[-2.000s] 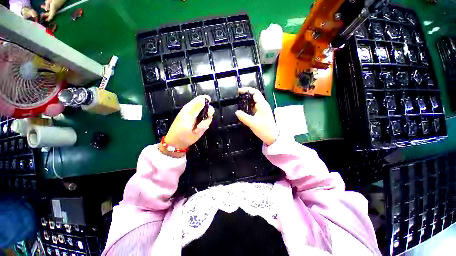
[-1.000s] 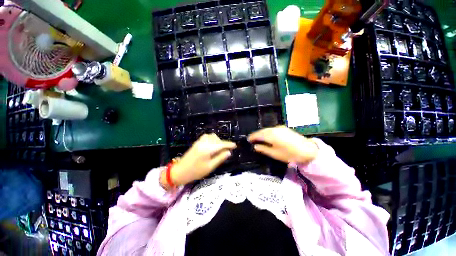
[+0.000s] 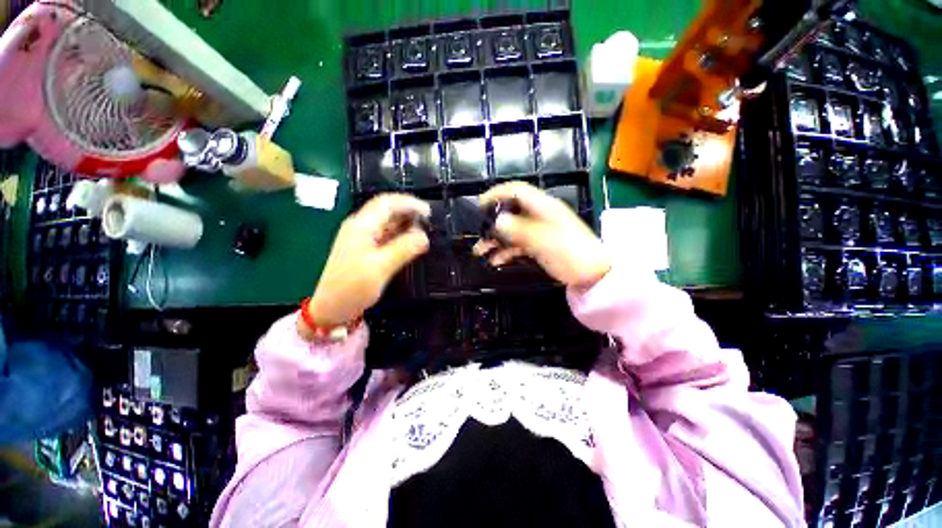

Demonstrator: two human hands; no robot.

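A black blister tray (image 3: 464, 132) lies in front of me, with small square black modules in its far row and in the left of the second row. The middle pockets are bare. My left hand (image 3: 374, 248) is over the tray's left side, its fingers closed on a small black module (image 3: 417, 223). My right hand (image 3: 537, 235) is over the tray's right side, holding another dark module (image 3: 500, 213) between thumb and fingers. Both modules are partly hidden by the fingers and blurred. The hands are a little apart.
An orange press (image 3: 677, 134) and a white bottle (image 3: 613, 74) stand right of the tray, near a white square (image 3: 635, 237). Stacked full trays (image 3: 853, 175) are further right. A pink fan (image 3: 108, 93), a yellowish bottle (image 3: 258, 163) and a white roll (image 3: 155, 221) are left.
My hands were together low over the tray's near edge a second ago. They have since moved apart and farther up over the tray, each with a module. The whole view has shifted slightly.
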